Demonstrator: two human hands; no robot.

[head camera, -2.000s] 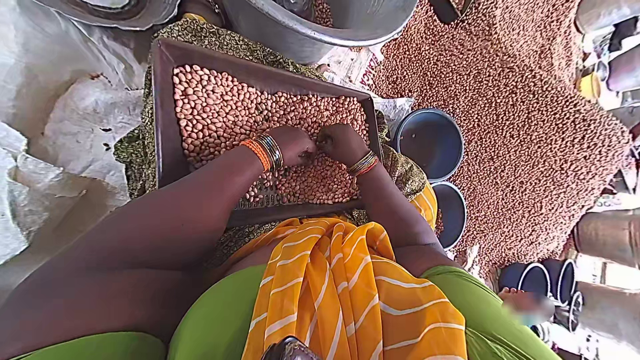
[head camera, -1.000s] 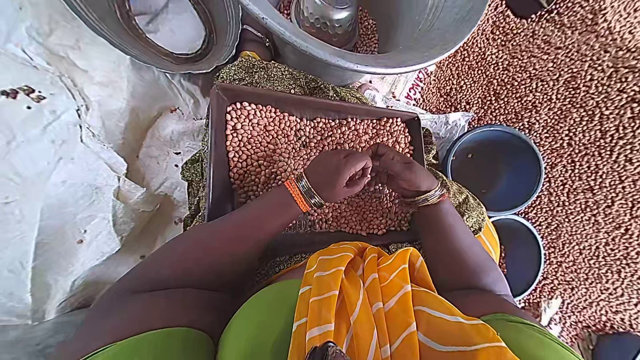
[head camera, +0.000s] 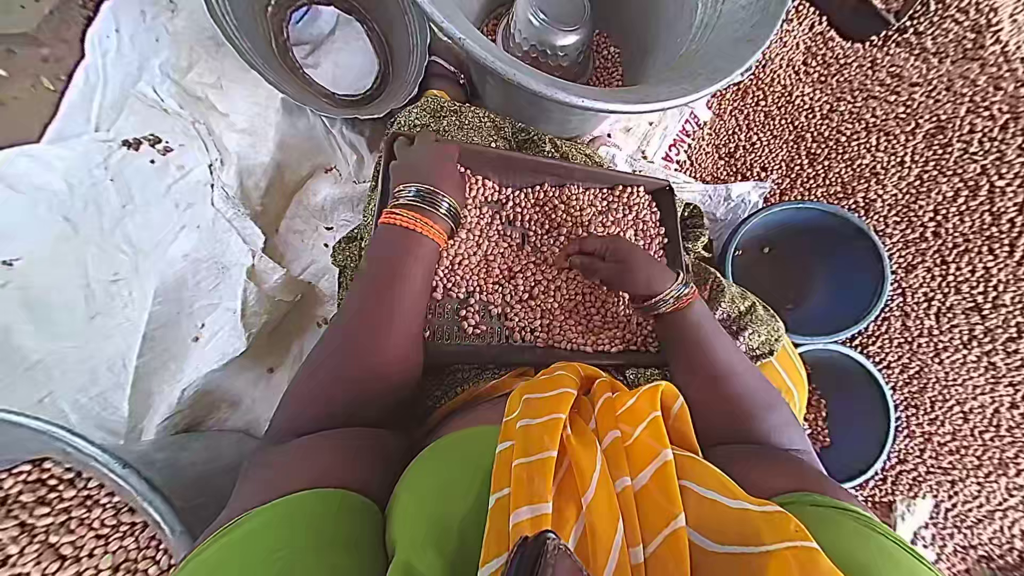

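Observation:
A dark rectangular sieve tray (head camera: 544,358) with a slotted bottom rests on my lap, on a patterned cloth. Reddish-brown nuts or seeds (head camera: 552,216) cover most of it, and bare slots show at its lower left. My left hand (head camera: 428,164) is at the tray's upper left corner, over the rim; its fingers are partly hidden, so its grip is unclear. My right hand (head camera: 614,262) hovers over or touches the nuts right of the middle, fingers curled together; whether something is between them cannot be seen.
A large metal tub (head camera: 640,100) holding a dimpled metal pot (head camera: 552,36) stands beyond the tray, beside a metal basin (head camera: 404,48). Two dark blue tubs (head camera: 808,272) are at right, before a wide spread of nuts (head camera: 944,200). White sheeting (head camera: 120,280) and a nut-filled basin (head camera: 120,472) lie left.
My hands, together over the tray one second ago, are now apart. The left has gone to the tray's upper left corner; the right stays over the nuts. The view has shifted.

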